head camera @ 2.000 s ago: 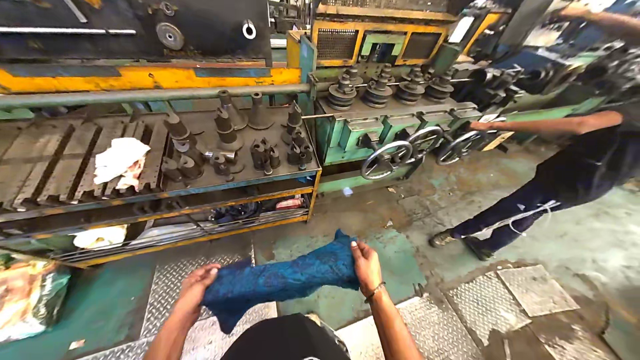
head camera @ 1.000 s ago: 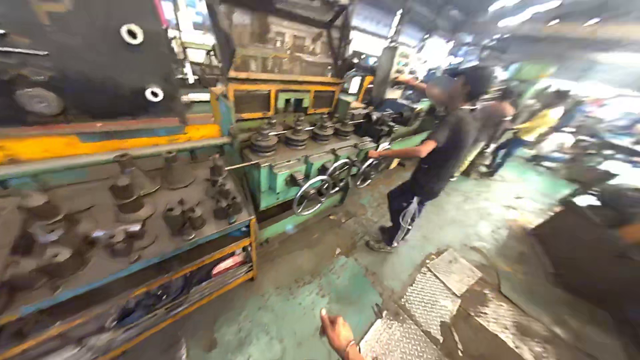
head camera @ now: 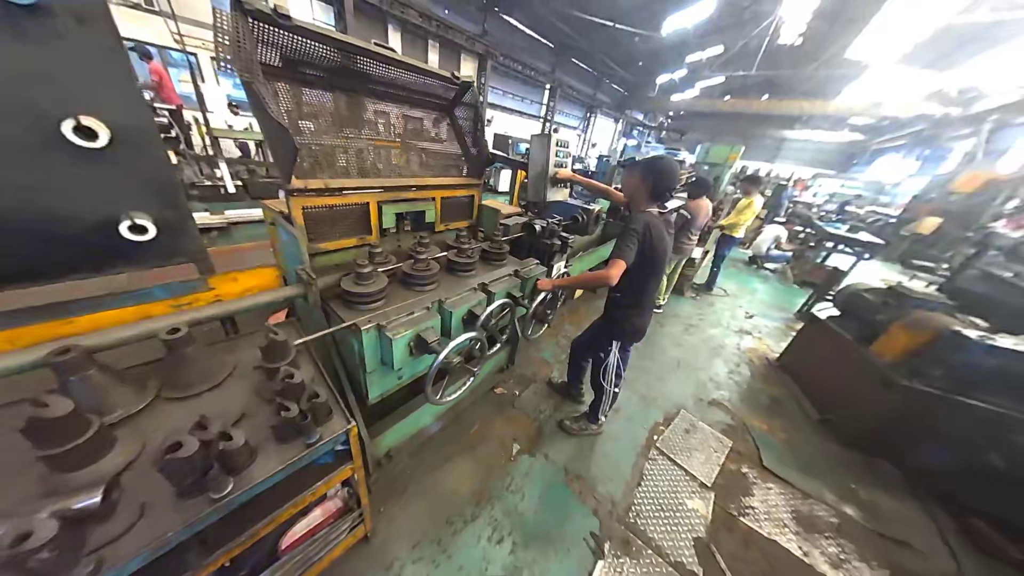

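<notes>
Neither of my hands shows in the head view now, and the blue cloth is out of sight too. Ahead stands a green straightening machine with grooved steel rollers on top and spoked handwheels on its front. A thin metal rod runs into it from the left. A co-worker in dark clothes has one hand on a handwheel and the other at a grey control box. At the lower left, slotted and flanged steel tooling pieces stand on a metal bench.
The bench's blue and yellow frame borders the walkway. Steel tread plates lie on the green floor. Dark machinery occupies the right side. Farther back, several people stand or crouch, one in a yellow top. A mesh guard rises above the rollers.
The view has swung up and to the right. Two seconds ago both my hands held the blue cloth; one second ago one hand showed at the bottom edge. Hands and cloth are now outside the picture.
</notes>
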